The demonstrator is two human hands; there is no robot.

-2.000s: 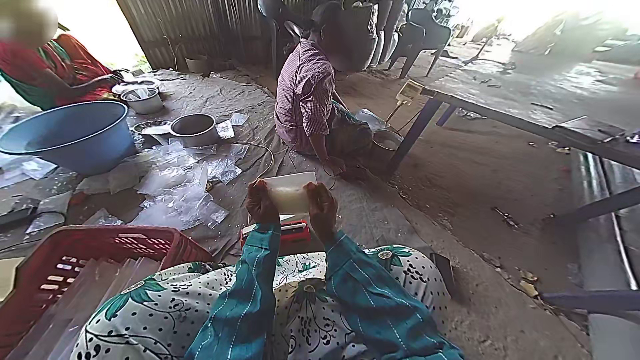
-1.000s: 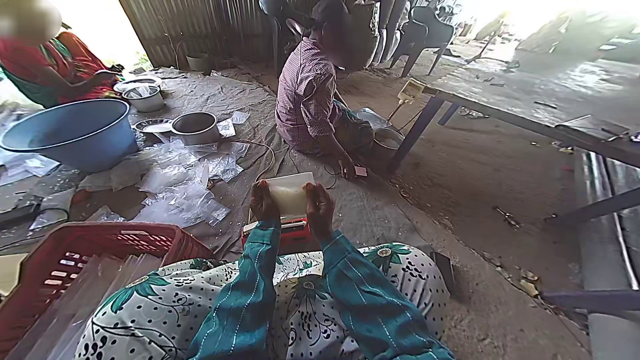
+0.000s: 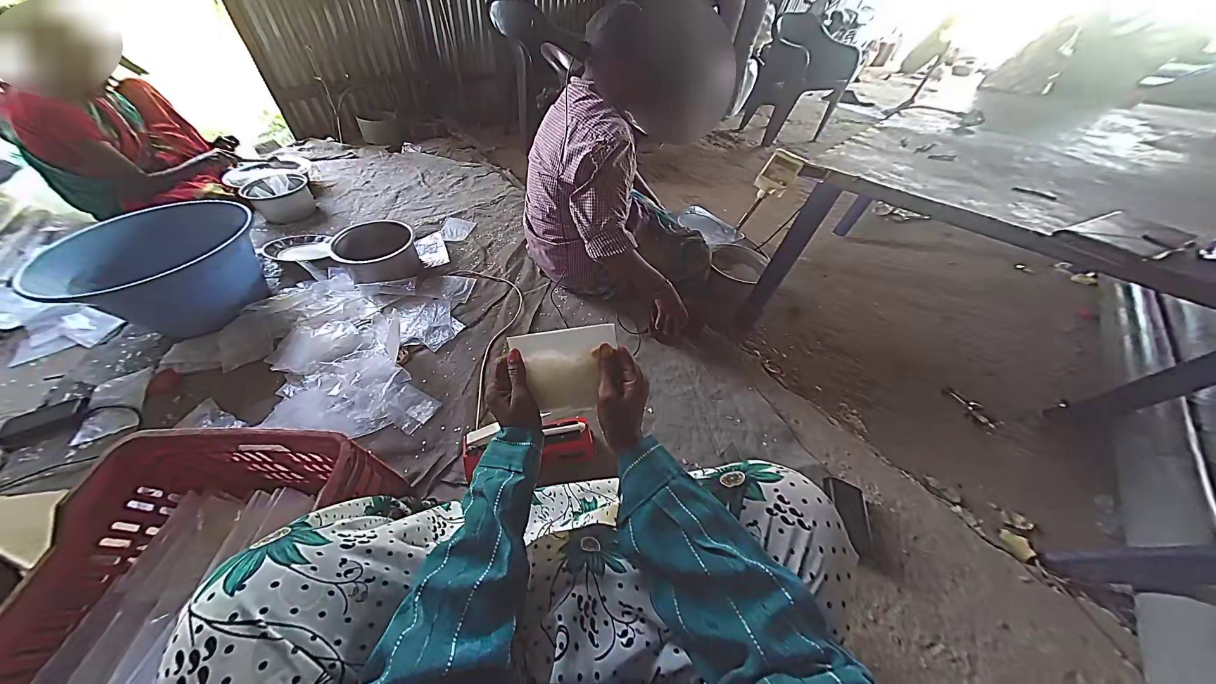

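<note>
A flat plastic pouch with pale contents is stretched between my two hands above my lap. My left hand grips its left edge, thumb on top, and my right hand grips its right edge. The contents gather in the lower part, while the upper strip looks flat and whitish. Just below and behind the pouch, partly hidden by my left wrist, a red device, perhaps a bag sealer, lies on the ground sheet. To my left, a red plastic crate holds clear plastic sheets or bags.
Clear plastic packets lie heaped on the sheet, near a blue tub and a metal pot. A person in a checked shirt sits ahead; another person sits far left. A table stands at right.
The pouch has tilted between my hands, showing more of its face than two seconds ago. The pale piece by the seated person's hand one second ago no longer shows.
</note>
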